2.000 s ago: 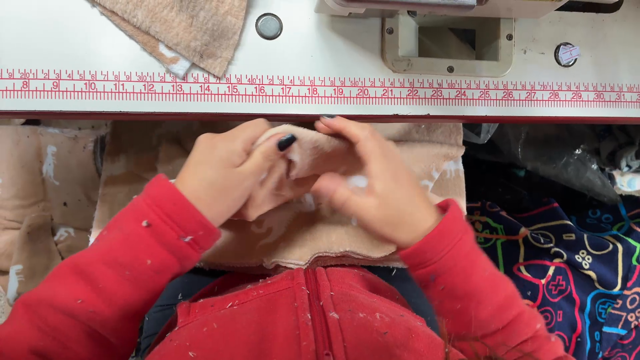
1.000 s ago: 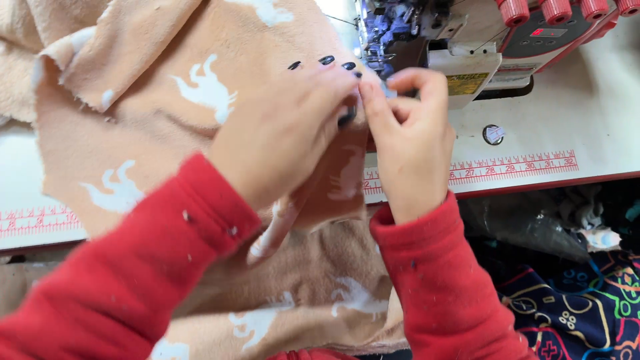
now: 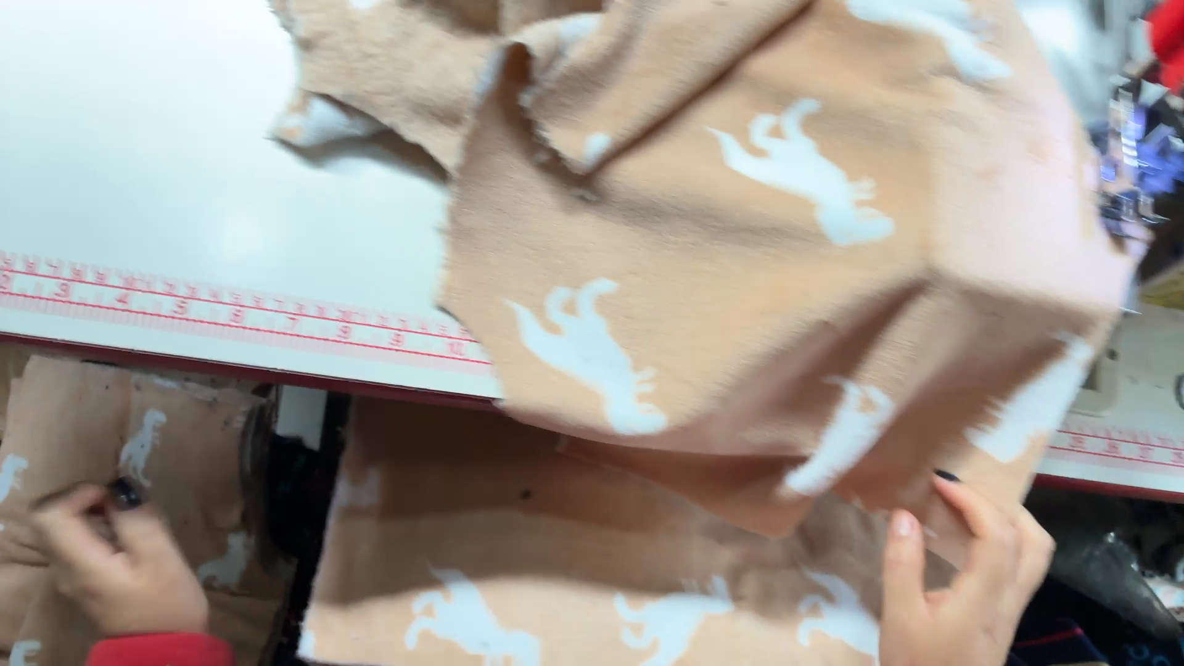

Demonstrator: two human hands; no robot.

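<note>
A tan fleece fabric piece with white dinosaur shapes (image 3: 703, 240) lies over the machine table and hangs past its front edge; its right side reaches the sewing machine's needle area (image 3: 1133, 166). My right hand (image 3: 971, 564) pinches the hanging lower edge between thumb and fingers. Below the table edge lies another tan dinosaur-print piece (image 3: 499, 546). At the lower left, my left hand (image 3: 116, 555) is over a separate pile of the same print (image 3: 185, 462); it is blurred, with thumb and finger close together, and whether it grips cloth cannot be told.
The white table (image 3: 166, 139) has a red printed ruler (image 3: 231, 314) along its front edge. A dark gap parts the left pile from the middle piece. Clear plastic and dark cloth (image 3: 1091, 573) lie below the table at the right.
My left hand has moved away from my right hand and the machine, to the pile at the left. My right hand has come down from beside the machine to the hanging edge. The view has shifted left.
</note>
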